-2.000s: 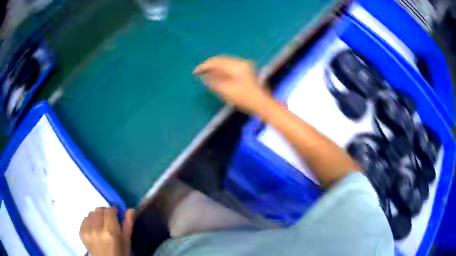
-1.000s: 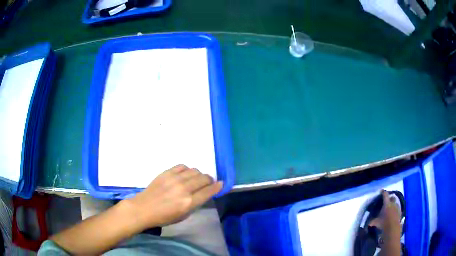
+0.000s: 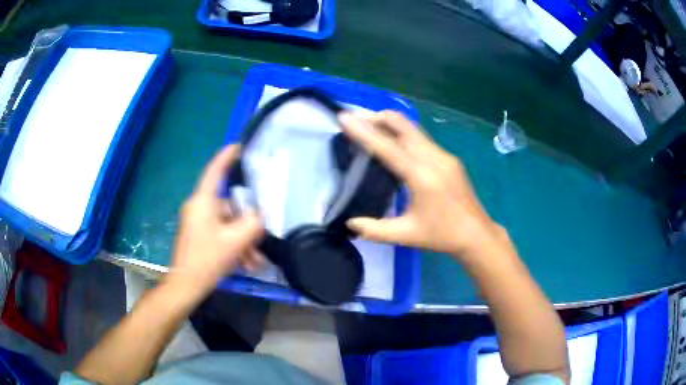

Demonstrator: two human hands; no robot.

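Black headphones (image 3: 325, 265) are held by both hands over a blue tray (image 3: 408, 278) with a white liner. The curved headband arcs at the top left and a round black earcup hangs at the bottom. A darker oblong part lies beside my right hand; blur hides its detail. My left hand (image 3: 214, 225) grips the left side of the headphones. My right hand (image 3: 425, 180) holds their right side, thumb and fingers spread around it.
Stacked blue trays (image 3: 83, 143) stand at left. A clear cup (image 3: 509, 138) with a thin white stick stands at right. Another tray (image 3: 267, 30) lies on the darker strip beyond. A blue bin (image 3: 609, 342) is at lower right, a red stool (image 3: 37, 297) at lower left.
My right hand has come up from the lower-right bin with headphones. My left hand has left the tray's near edge and holds them too. The view has shifted.
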